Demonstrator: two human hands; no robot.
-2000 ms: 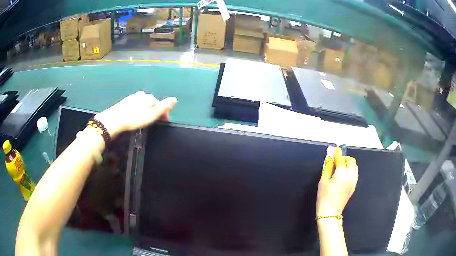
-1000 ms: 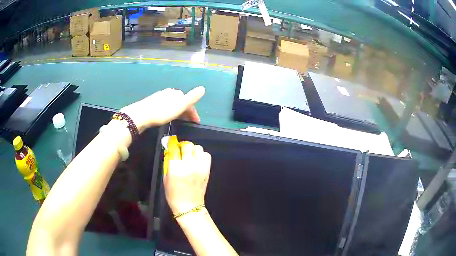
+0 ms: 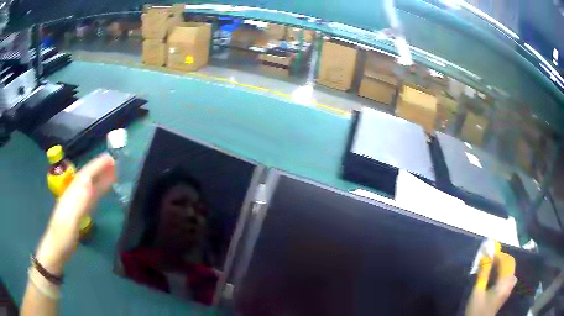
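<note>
The triple-screen laptop lies open in front of me. Its wide black centre display (image 3: 352, 253) shows no image. Its left side screen (image 3: 185, 216) is glossy and mirrors a person. Silver hinges (image 3: 260, 194) join the two. The right side screen is mostly hidden and cut off. My left hand (image 3: 80, 191) is at the yellow-labelled drink bottle (image 3: 60, 177), overlapping it; whether the fingers grip it is unclear. My right hand (image 3: 495, 281), with yellow-orange finger cots, holds a small white wiping cloth (image 3: 484, 254) at the centre display's upper right corner.
A clear bottle with a white cap (image 3: 117, 138) stands right of the yellow one. Flat dark slabs (image 3: 93, 117) lie at the left. Stacked panels (image 3: 393, 145) and white sheets (image 3: 433, 200) lie behind the laptop. Cardboard boxes (image 3: 189, 47) stand in the background.
My left hand has left the screen's top edge and moved left to the yellow-labelled bottle. My right hand has moved from the left hinge to the right with the cloth. The view has turned.
</note>
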